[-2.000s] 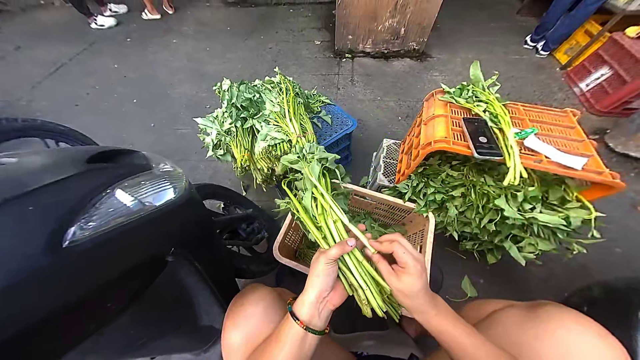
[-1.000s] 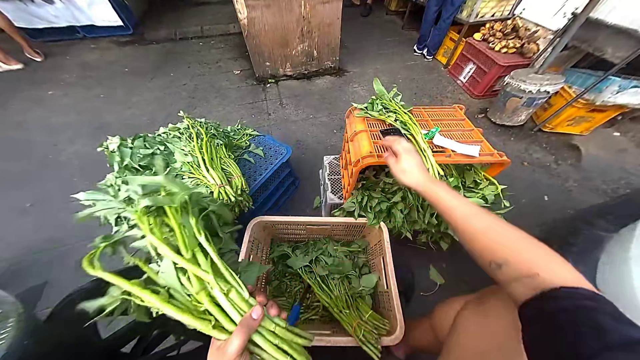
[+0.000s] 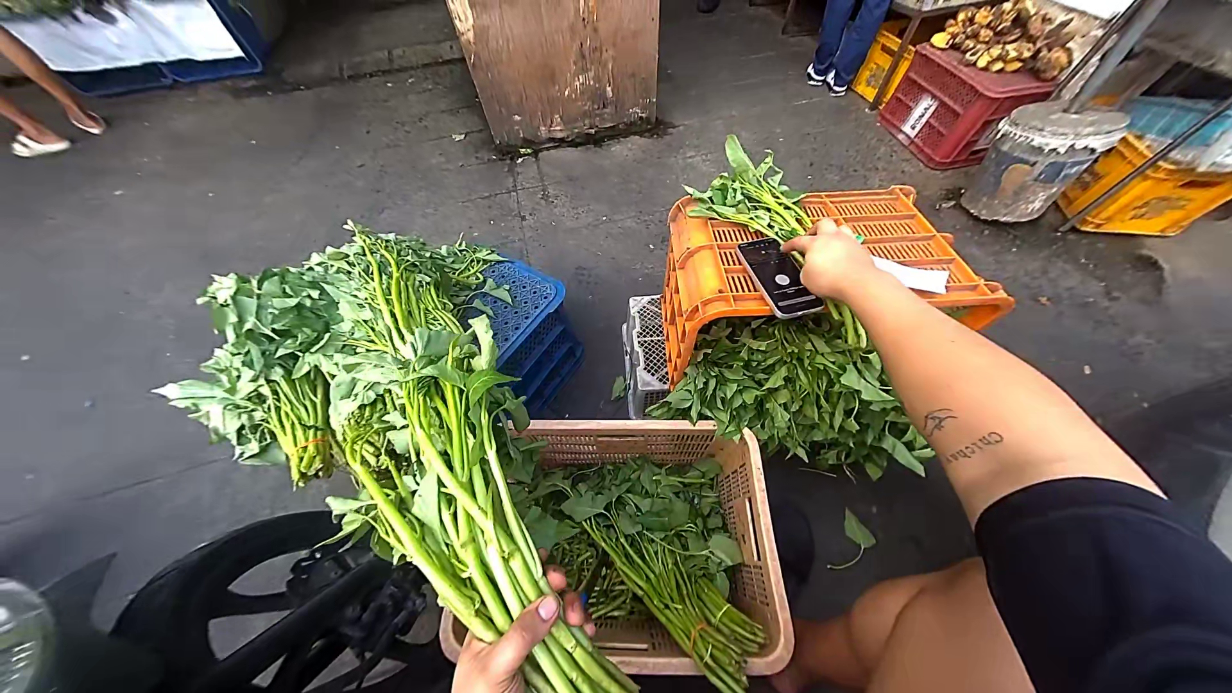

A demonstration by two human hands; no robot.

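Observation:
My left hand [image 3: 525, 635] is closed around the stems of a bunch of leafy greens [image 3: 462, 481], held over the left side of a tan plastic crate [image 3: 765, 568]. Bundled greens [image 3: 664, 568] lie inside that crate. My right hand [image 3: 833, 258] touches the stems of a smaller bunch [image 3: 756, 202] on top of an orange plastic crate [image 3: 698, 279]; whether its fingers grip them is unclear. Beside that hand, a smartphone [image 3: 778, 279] and a white paper strip [image 3: 910, 275] rest on the orange crate. More greens [image 3: 799, 395] stick out beneath it.
Tied greens [image 3: 289, 366] rest on stacked blue crates [image 3: 539, 337] at left. A motorcycle wheel [image 3: 192, 587] is at lower left. Further back are a wooden box [image 3: 558, 67], a red crate [image 3: 962, 106], a bucket [image 3: 1039, 164] and the legs of people [image 3: 849, 38].
My right hand has left the bunch in my left hand and moved to the smaller bunch on the orange crate. My left hand still holds its bunch. The view has shifted.

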